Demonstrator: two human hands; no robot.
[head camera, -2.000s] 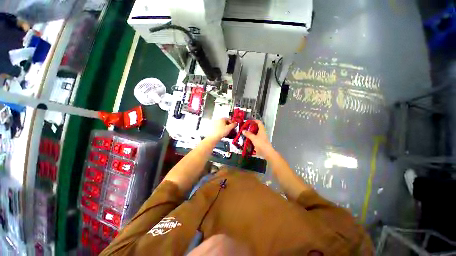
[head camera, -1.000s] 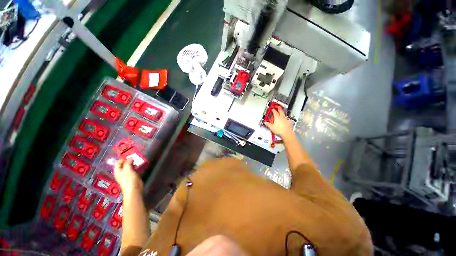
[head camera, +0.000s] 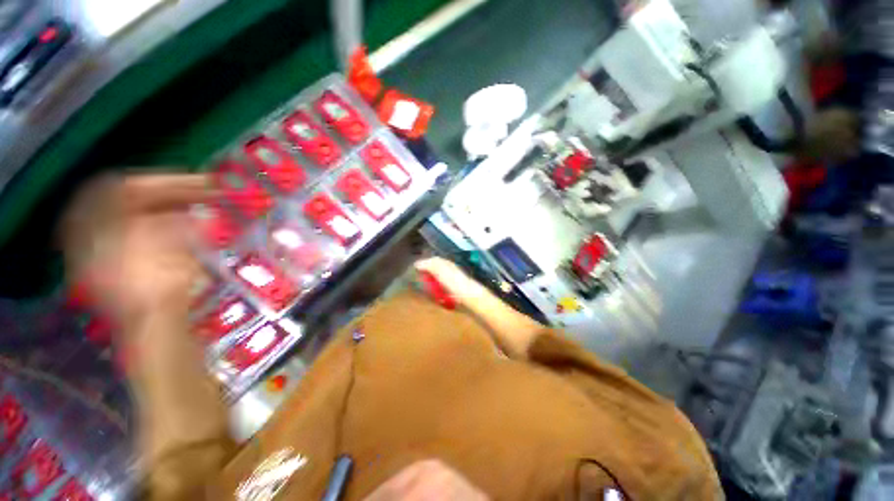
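My left hand (head camera: 123, 245) is blurred and reaches over the left part of a clear tray (head camera: 417, 201); whether it holds anything cannot be told. The tray holds rows of red housings (head camera: 333, 217). My right hand (head camera: 459, 284) is close to my body, partly hidden, with a narrow red strip (head camera: 437, 290) at its fingers. One red housing (head camera: 571, 169) sits in a fixture on the white machine. Another red housing (head camera: 591, 255) sits in the fixture nearer its front edge.
A small white fan (head camera: 493, 106) stands beside the machine. A red-orange pouch (head camera: 405, 113) hangs by a post at the tray's far corner. The machine's front edge has a dark display (head camera: 515, 258) and small buttons. More red housings (head camera: 39, 470) show at the lower left.
The view has turned towards the tray. My left hand has moved to the tray's left part. My right hand has left the front fixture, where a red housing now sits, and is near my body.
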